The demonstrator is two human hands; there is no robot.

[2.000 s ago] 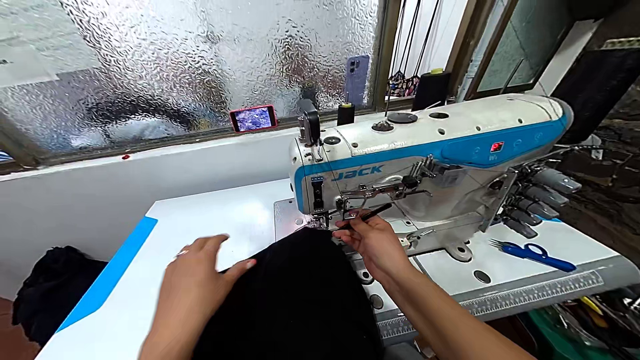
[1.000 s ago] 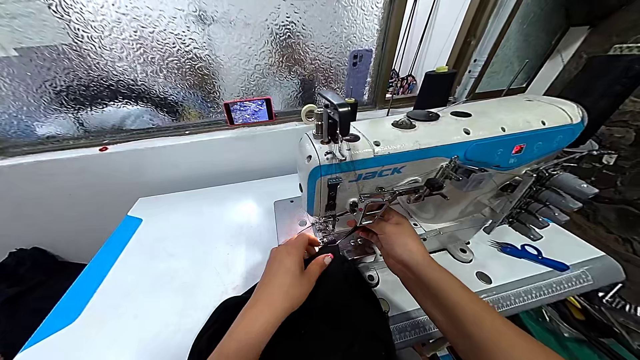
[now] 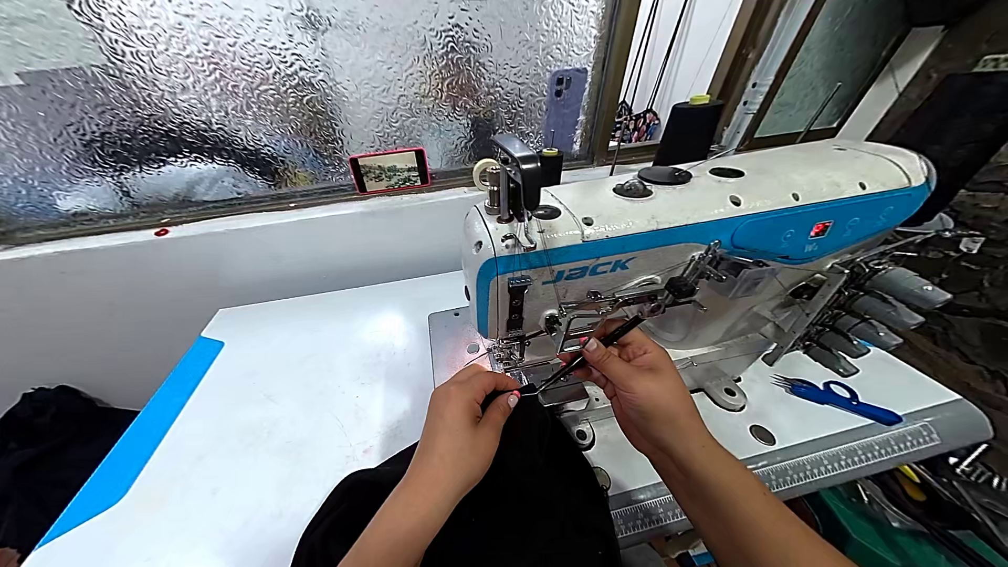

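My left hand (image 3: 468, 421) pinches the top edge of a black fabric piece (image 3: 543, 496) between thumb and fingers, just in front of the needle area of a white and blue Jack sewing machine (image 3: 591, 272). Black tweezers (image 3: 602, 342) are in my right hand (image 3: 638, 386), their tips pointing down-left at the fabric edge by my left fingertips. Whether the tips grip the fabric or a thread cannot be told. The presser foot area (image 3: 508, 354) lies right behind my left fingers. Below my hands the fabric hangs over the table's front.
Blue-handled thread snips (image 3: 846, 400) lie on the white table (image 3: 315, 402) at right, behind a ruler strip (image 3: 850, 457). A red-edged phone (image 3: 390, 170) leans on the window ledge. Black thread cones (image 3: 689, 130) stand behind the machine. Dark cloth (image 3: 55, 457) lies at far left.
The tweezers, beside the machine's needle area earlier, now point at the fabric edge. My left hand, apart from the needle area two seconds ago, has come in beside it and pinches the fabric.
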